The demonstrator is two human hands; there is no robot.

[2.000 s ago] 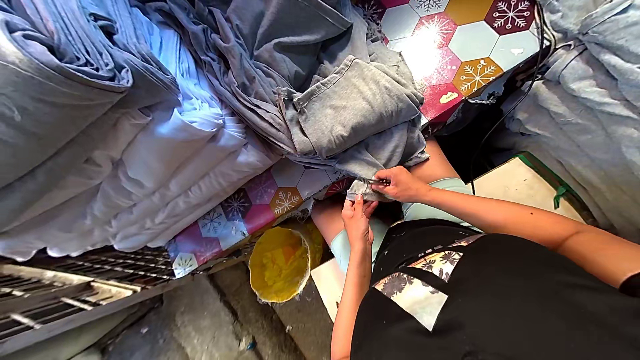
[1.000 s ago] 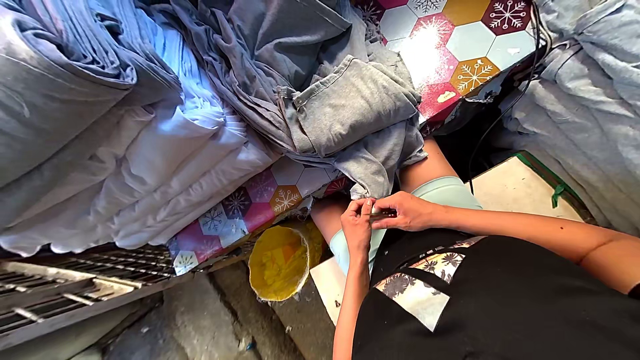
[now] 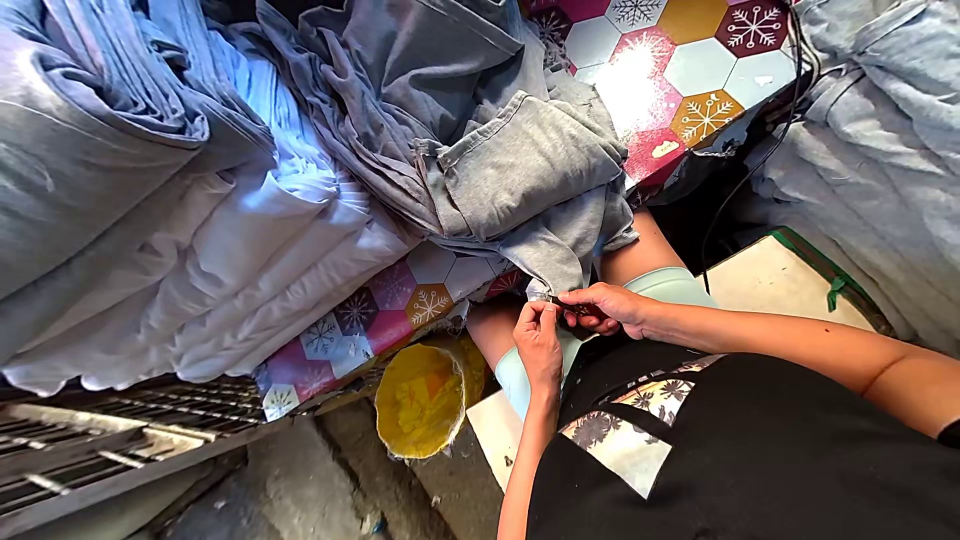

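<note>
Folded grey fabric garments (image 3: 525, 165) lie heaped over the table edge, and one grey piece hangs down to my lap. My left hand (image 3: 538, 330) pinches the lower edge of that hanging grey cloth (image 3: 555, 251) between thumb and fingers. Right beside it, my right hand (image 3: 600, 306) is closed around a small dark tool (image 3: 564, 304), its tip against the cloth edge; its exact kind is too small to tell. Both hands are nearly touching, above my thighs.
Thick stacks of white cloth (image 3: 270, 277) stand at left, and more grey cloth (image 3: 870, 172) at right. A snowflake-patterned table cover (image 3: 705, 67) lies beneath the heap. Below are a yellow bucket (image 3: 420, 405) and a metal rack (image 3: 112, 442). A dark cable (image 3: 757, 161) hangs at right.
Both hands have come down slightly from two seconds ago, then back up a little since one second ago. The cloth edge has moved with them.
</note>
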